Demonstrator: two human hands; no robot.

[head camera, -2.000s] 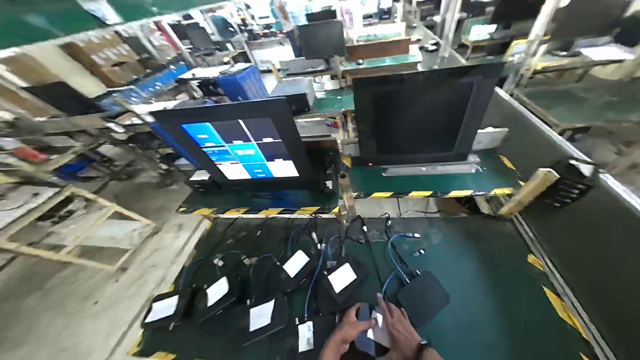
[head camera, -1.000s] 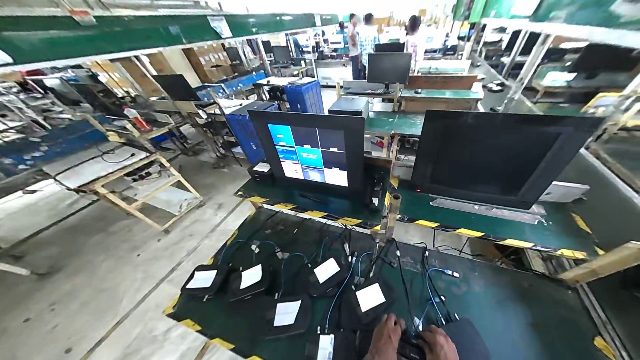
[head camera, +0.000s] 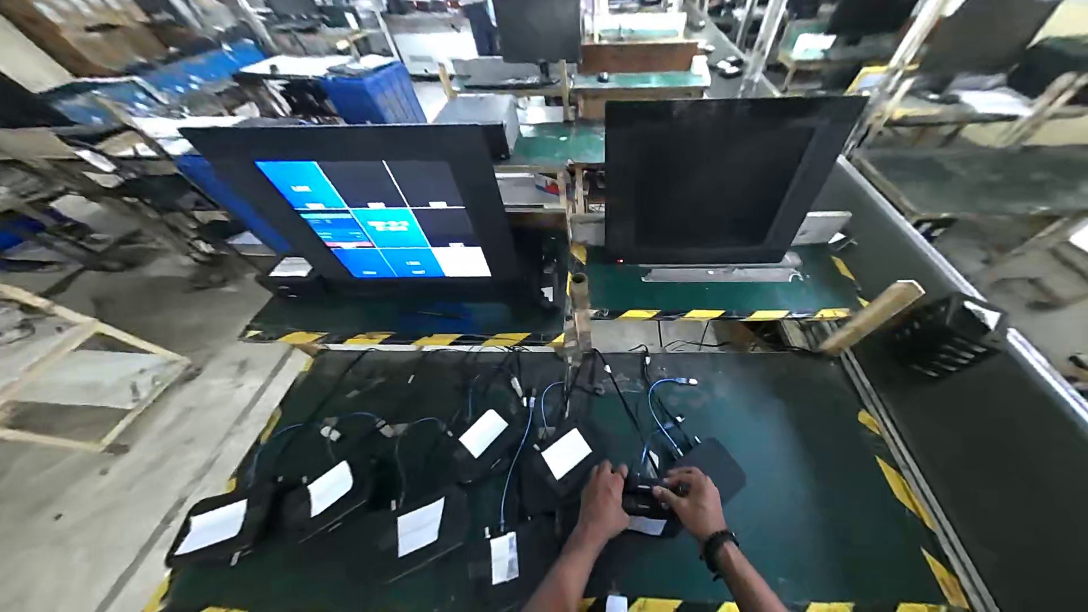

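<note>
My left hand (head camera: pixel 605 500) rests at the left side of a small black device (head camera: pixel 646 503) with a white label, its fingers against the edge. My right hand (head camera: pixel 695 501), with a dark band at the wrist, pinches something small and dark at the device's right side; the fingers partly hide it. Behind the right hand lies a flat black box (head camera: pixel 716 467). A blue cable (head camera: pixel 659 408) runs over the mat beside it. To the left, several black boxes with white labels, among them one box (head camera: pixel 568 455) close to my left hand, lie joined to blue cables.
A lit monitor (head camera: pixel 382 217) stands behind at the left, a dark monitor (head camera: pixel 722 183) at the right. A wooden post (head camera: pixel 580 314) rises between them. Yellow-black tape (head camera: pixel 909 493) edges the green bench. At the right are a wooden bar (head camera: pixel 874 316) and a black slotted unit (head camera: pixel 950 336).
The view has swung. Two seconds ago both hands were round a device showing a white label; now the right hand pinches at its side.
</note>
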